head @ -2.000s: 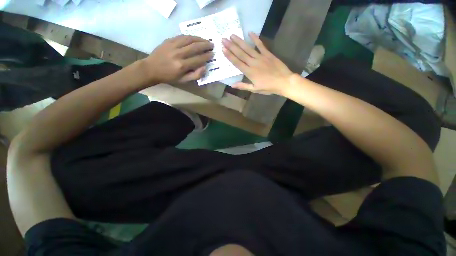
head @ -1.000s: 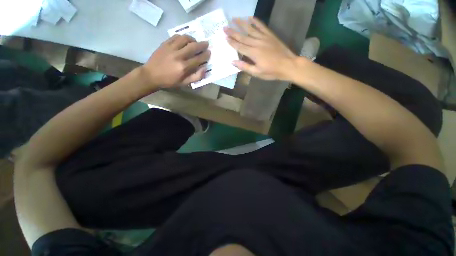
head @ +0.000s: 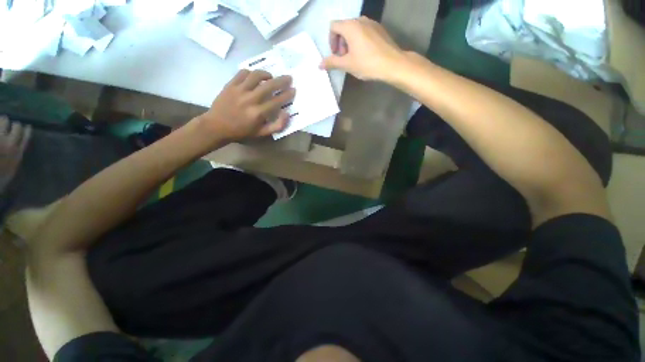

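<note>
A printed white leaflet [head: 311,81] lies flat at the near corner of the white table top [head: 159,60], tilted, with a few dark print lines. Another white edge shows under its lower right side. My left hand [head: 254,104] lies on the leaflet's left part with bent fingers, pressing it rather than visibly holding it. My right hand [head: 361,48] is at the leaflet's right edge, thumb and fingertips curled towards each other; whether it pinches the paper's edge cannot be told.
Small white folded papers or boxes [head: 212,38] lie beyond the leaflet. Wooden planks [head: 389,92] stick out at the table's right and near edges. A plastic-wrapped bundle [head: 541,32] sits on brown cardboard [head: 551,85] at right. A neighbour's hand [head: 13,145] shows at far left.
My right hand has lifted off the leaflet's face and moved up to its right edge, fingers curling. My left hand stays on the leaflet. More of the table's far papers show.
</note>
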